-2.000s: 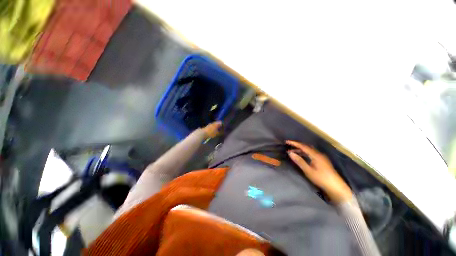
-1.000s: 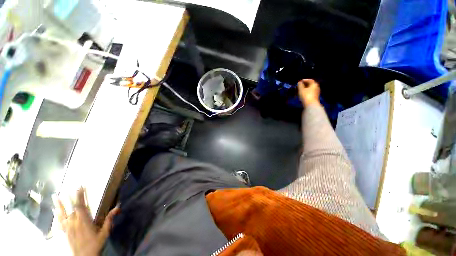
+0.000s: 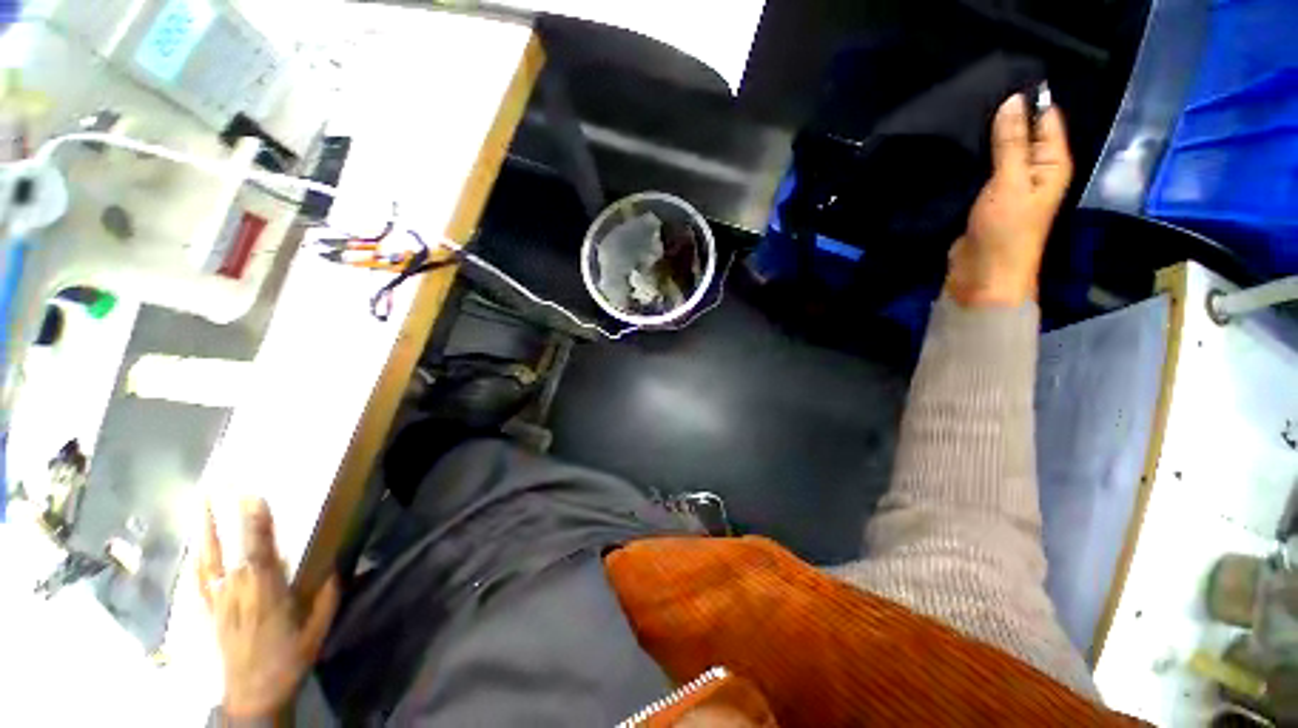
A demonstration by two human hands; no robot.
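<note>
My left hand point(image 3: 259, 612) rests on the white machine table point(image 3: 335, 185) at its front edge, at the lower left. Its fingers are apart and it holds nothing. My right hand point(image 3: 1014, 192) is stretched out at the upper right. Its fingertips pinch black fabric point(image 3: 947, 111), with a small white spot at the fingertips. The fabric merges with the dark pile below it, so its outline is unclear.
A white-rimmed bin point(image 3: 594, 270) with scraps stands below the table. Orange-handled scissors point(image 3: 377, 256) lie near the table's edge. The sewing machine point(image 3: 157, 213) is at the left. A blue container point(image 3: 1224, 157) is at the upper right, above a second white tabletop point(image 3: 1210, 427).
The view has swung from the blue basket side to the bin side. In the last second my right hand has reached farther up and right and now grips black fabric. My left hand stays on the table.
</note>
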